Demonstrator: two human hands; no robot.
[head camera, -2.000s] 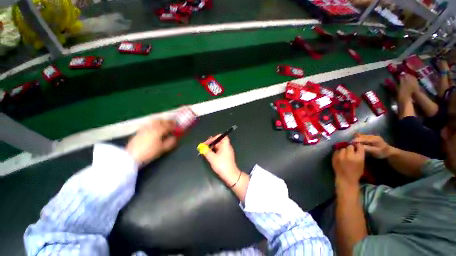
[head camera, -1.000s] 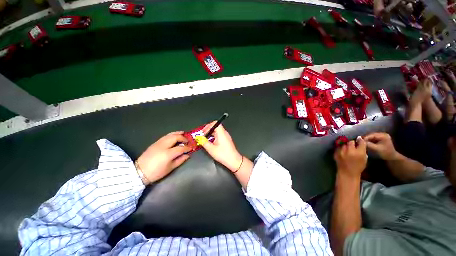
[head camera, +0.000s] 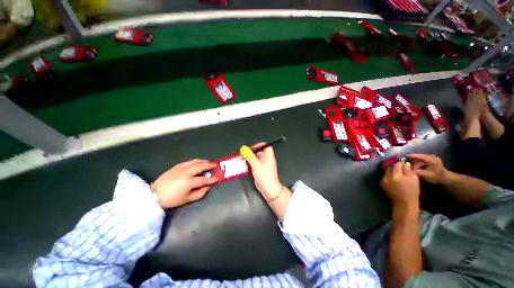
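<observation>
A red unit (head camera: 233, 167) with a white printed panel lies flat on the dark bench in front of me. My left hand (head camera: 184, 182) holds its left end, the fingers covering part of a dark round part there. My right hand (head camera: 265, 168) is at its right end and grips a slim pen-like tool (head camera: 248, 152), yellow at the fingers, with a long black rear pointing right. The tool's yellow part is at the unit's upper right edge. Whether its tip touches the unit is hard to tell.
A pile of red units (head camera: 365, 122) sits on the bench to the right. Beyond it, a neighbour's hands (head camera: 407, 179) hold a small red workpiece. A green belt (head camera: 169, 84) with white edge rails (head camera: 191, 119) runs across, carrying scattered red units. A grey post (head camera: 36, 126) stands at left.
The red unit was brought from the belt rail to the bench under my left hand. Since a second ago, my right hand and the tool have moved right, uncovering the white panel.
</observation>
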